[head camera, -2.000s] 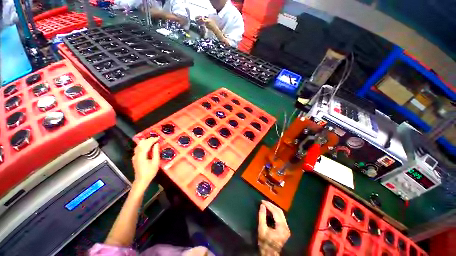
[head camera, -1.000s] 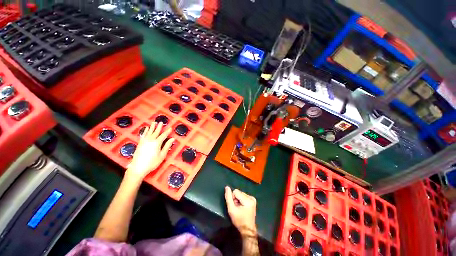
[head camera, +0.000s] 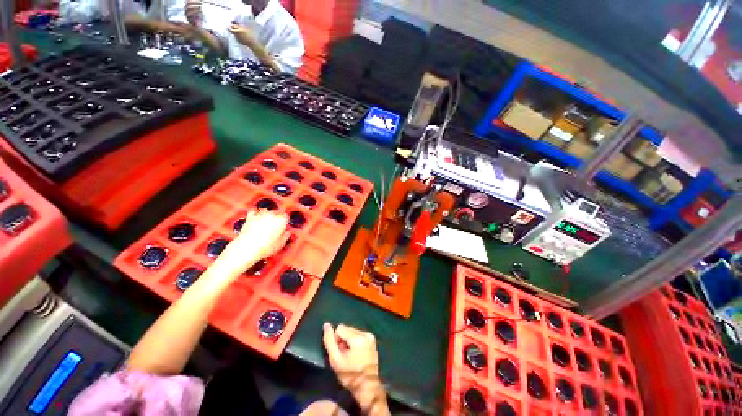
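My left hand is over the middle of the left red tray, back of the hand up, fingers pointing down and bunched; what is under the fingertips is hidden. Round black watch heads sit in many of its pockets; some pockets are empty. My right hand is loosely curled at the front edge of the bench, below the toggle press. I cannot tell whether it holds a small part. The press has a red lever and stands right of the left tray.
Right red tray with watch heads and a thin dark wire; black trays on a red stack; digital scale lower left; blue box; press controller, DC power supply, white paper. People in white sit across the bench.
My left hand has gone from spread flat over the left tray to bunched fingers, a little further up the tray. My right hand stays curled near the bench edge. The view has shifted.
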